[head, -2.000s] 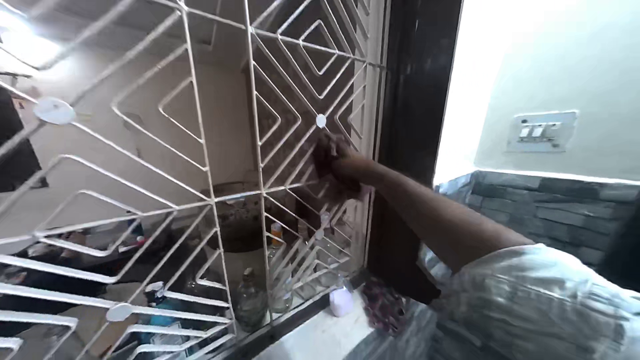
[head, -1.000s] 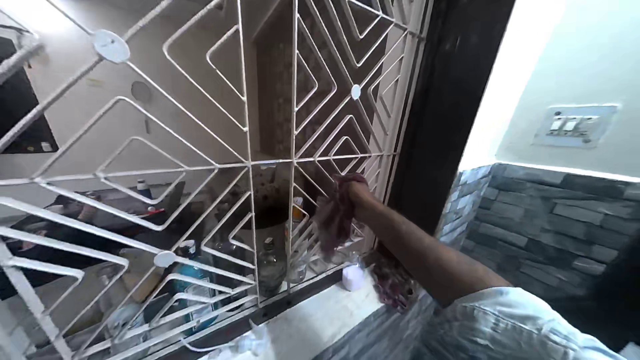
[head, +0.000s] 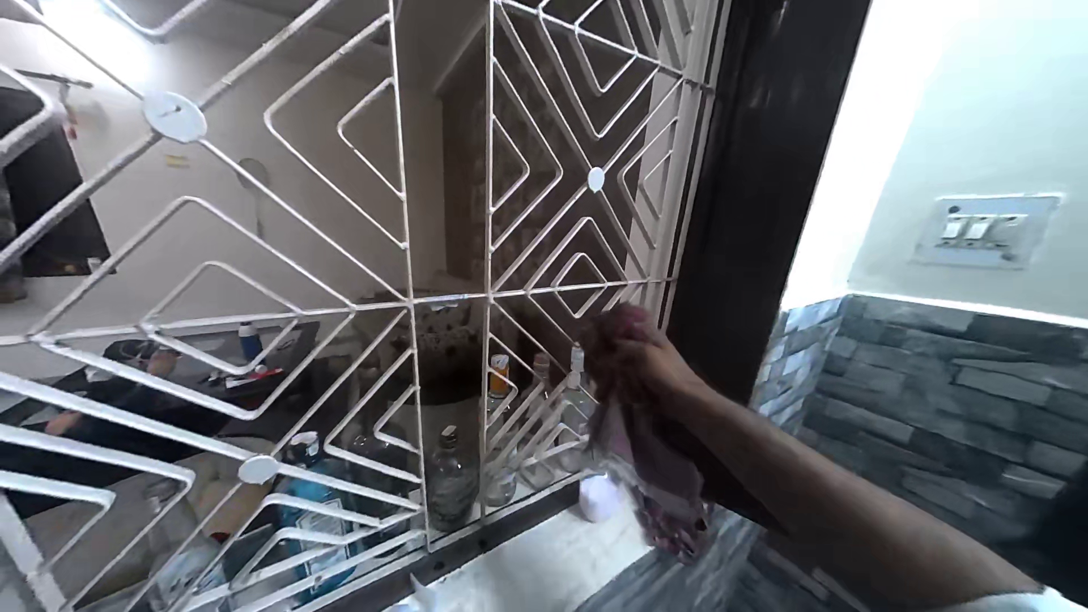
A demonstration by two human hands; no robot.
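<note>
My right hand (head: 650, 361) reaches in from the lower right and holds a crumpled maroon cloth (head: 616, 340) against the lower right part of a white metal window grille (head: 408, 302). The cloth hangs down from my fingers toward the window sill (head: 527, 557). Just below and left of it, a small pale lilac object (head: 600, 497) rests on the sill. A patterned dark-red cloth (head: 676, 527) lies at the sill's right end, partly behind the hanging cloth. My left hand is out of view.
Behind the grille stand a dark glass bottle (head: 452, 484), a blue bottle (head: 319, 518) and several clear bottles. A person (head: 127, 399) shows beyond, at lower left. A dark window frame (head: 748, 170) borders the grille. A switch plate (head: 986, 229) sits above grey stone-look tiles (head: 952, 399) at right.
My right hand, with the maroon cloth in it, has moved down the grille from beside the round white disc to below the horizontal bar.
</note>
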